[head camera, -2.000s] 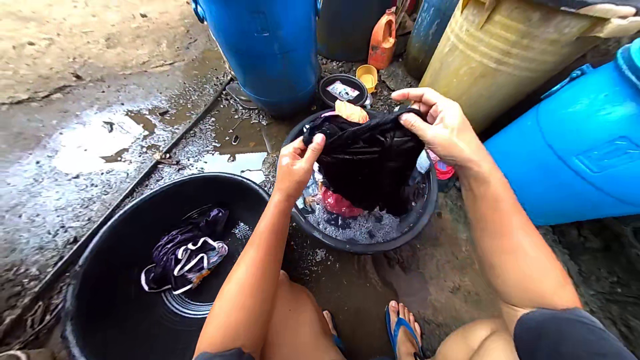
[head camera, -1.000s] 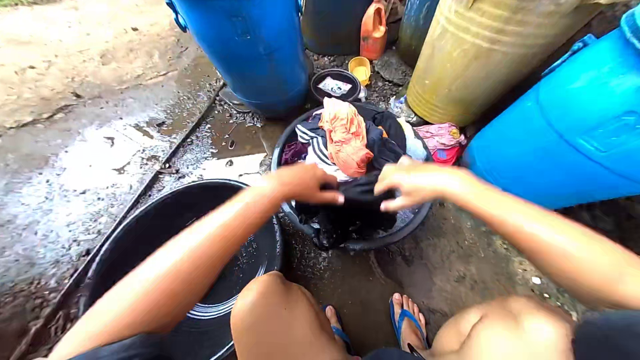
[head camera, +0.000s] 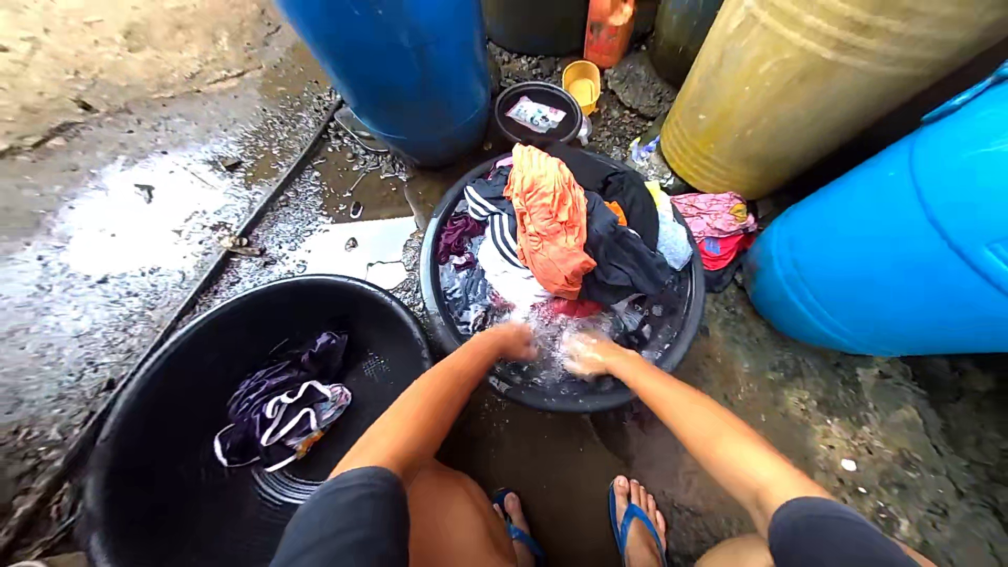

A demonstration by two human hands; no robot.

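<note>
Both of my hands are low over the near part of a round black tub [head camera: 693, 339] of sudsy water and clothes. My left hand [head camera: 513, 342] looks curled, blurred by motion, at the water. To its right, my right hand [head camera: 587, 352] is in splashing suds, its fingers blurred. Whether either hand grips a cloth under the water cannot be made out. Just beyond them an orange cloth [head camera: 549, 220] lies on top of the heap, beside a dark garment with white stripes [head camera: 500, 228] and black cloth [head camera: 630, 256]. A red cloth [head camera: 573, 308] shows at the waterline.
A larger black basin [head camera: 150, 472] with a dark white-trimmed garment [head camera: 295, 413] stands at the left. Behind are a blue drum [head camera: 402, 71], a yellowish drum [head camera: 772, 87], a small black basin [head camera: 539, 114] and a yellow dipper [head camera: 583, 83]. A light blue drum [head camera: 898, 244] leans at the right.
The black cloth that my hands held raised two seconds ago is no longer held up. My hands have gone down to the water, which now splashes. The orange cloth came into full view on the heap.
</note>
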